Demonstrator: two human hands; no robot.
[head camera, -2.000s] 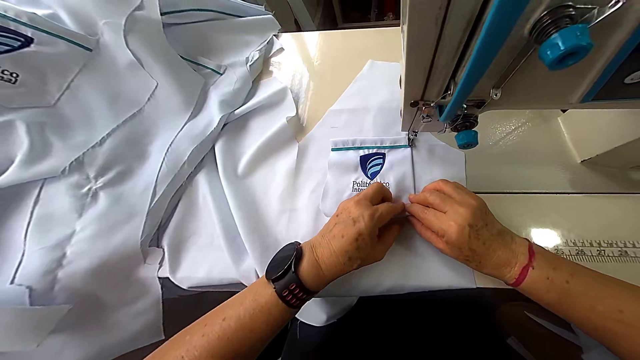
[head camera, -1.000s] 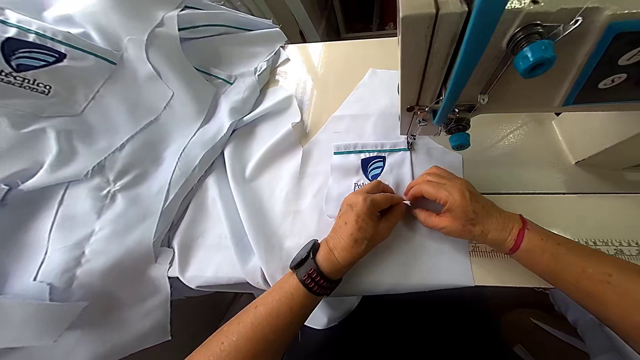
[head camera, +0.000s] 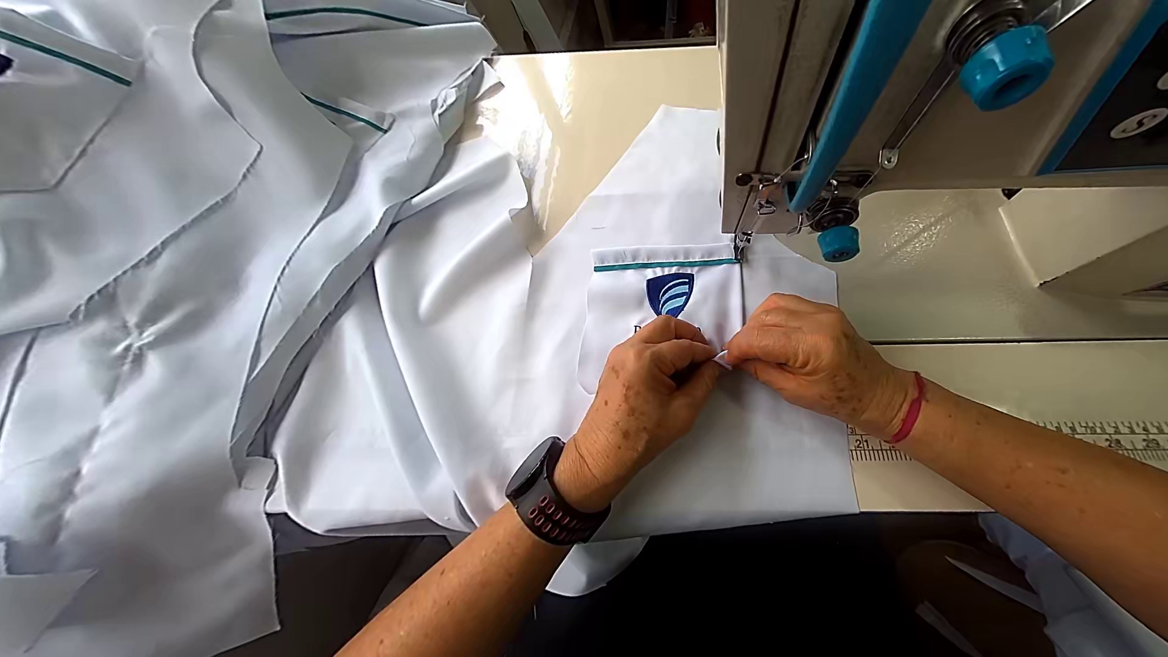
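A white patch pocket with a teal stripe and an embroidered blue shield lies on a white fabric panel. The top right corner of the pocket is under the presser foot of a sewing machine. My left hand, with a watch on the wrist, pinches the pocket's lower right edge and covers part of the embroidery. Touching it almost fingertip to fingertip, my right hand grips the same folded edge between thumb and fingers. The pocket's lower corner is hidden by the hands.
More white garment pieces with teal-striped pockets are heaped at the left and drape over the table's front edge. A measuring scale runs along the table at the right. The machine's arm, with blue knobs, spans the upper right.
Both hands stay pinched at the pocket's right edge, with only slight finger shifts. The pocket's upper corner remains at the presser foot.
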